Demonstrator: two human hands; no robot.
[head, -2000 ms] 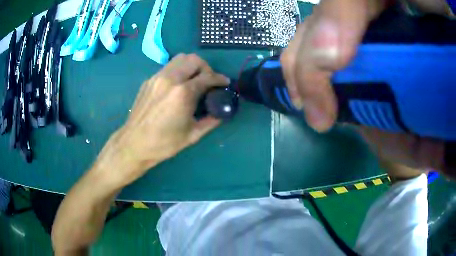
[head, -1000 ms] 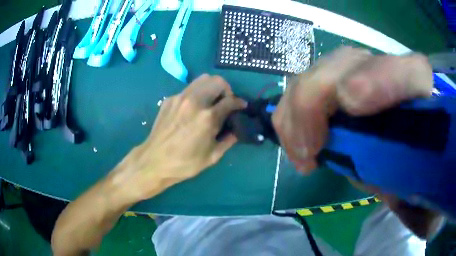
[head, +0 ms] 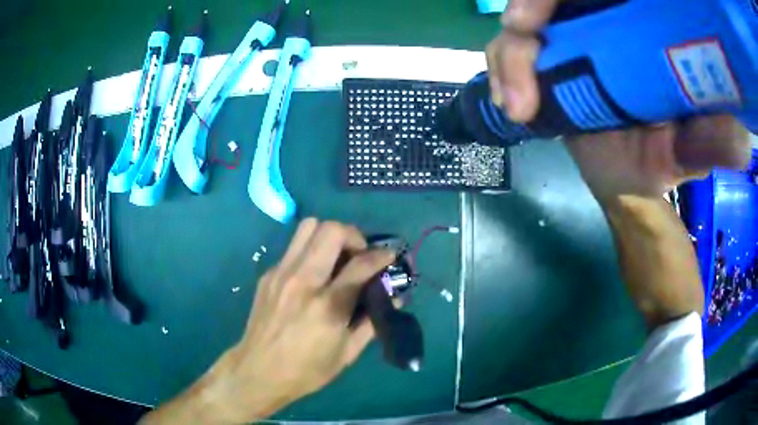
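My left hand (head: 303, 311) holds a black device body (head: 397, 332) on the green mat, its dark end pointing toward me. A purple-pink and metallic module (head: 397, 280) shows at its far end, with a thin red lead wire (head: 424, 236) and small white connector beside it. My right hand (head: 619, 158), partly cut off at the top by the frame, grips the blue-and-black electric screwdriver (head: 623, 70). The screwdriver's black nose is over the screw-arranging plate (head: 374, 188), apart from the device. The bit tip cannot be made out.
Several black device bodies (head: 71, 207) lie piled at the left. Light-blue housings (head: 274, 141) lie in a row behind my left hand. A blue parts bin (head: 731, 249) is at the right edge. The black power cord (head: 532, 407) runs along the near edge. Tiny pale bits dot the mat.
The screwdriver has moved away from the device, up to the screw plate. The device in my left hand now points more toward me, exposing the module. The view has shifted, showing more behind the mat.
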